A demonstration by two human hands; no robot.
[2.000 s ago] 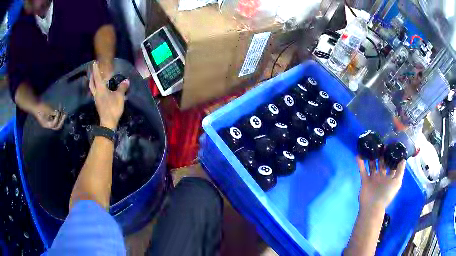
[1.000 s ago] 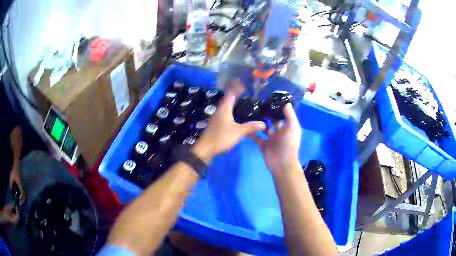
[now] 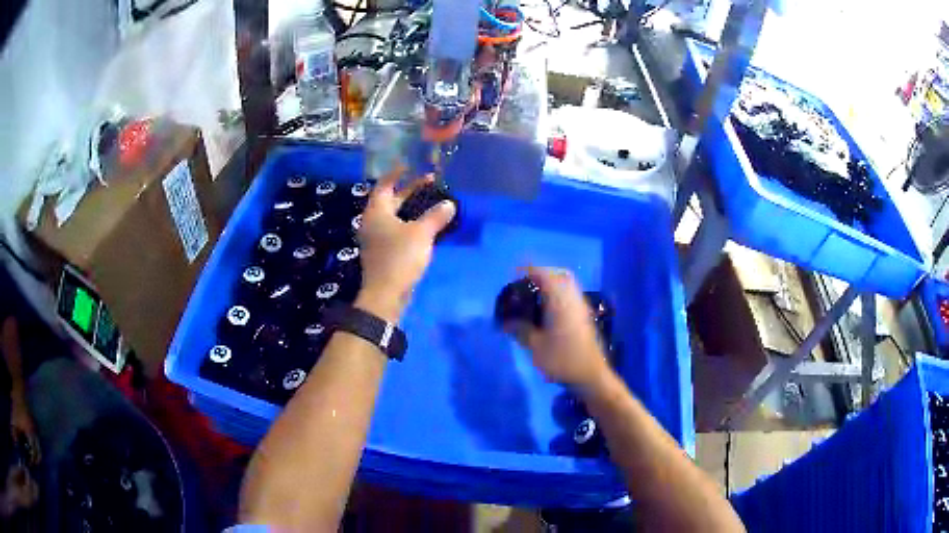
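Note:
The blue plastic tote (image 3: 447,442) lies in front of me. Rows of glossy black 8-balls (image 3: 255,275) fill its left side, many with the white 8 circle up. My left hand (image 3: 395,234) holds a black ball (image 3: 425,204) under the head of the pneumatic press (image 3: 445,94), at the tote's far edge. My right hand (image 3: 562,325) holds another black ball (image 3: 519,303) over the right part of the tote. More balls (image 3: 586,430) lie along the tote's right side, partly hidden by my right hand and forearm.
A carton (image 3: 125,224) and a scale with green display (image 3: 90,315) stand at left. The round tub (image 3: 114,468) is at lower left, with a person's arm beside it. A bottle (image 3: 315,73) and white round container (image 3: 609,146) stand behind the tote. A side tote (image 3: 822,245) is at right.
My left hand now has a ball under the press head. My right hand has moved from the machine back over the tote's right side, with a ball. The view has turned right since the earliest frame.

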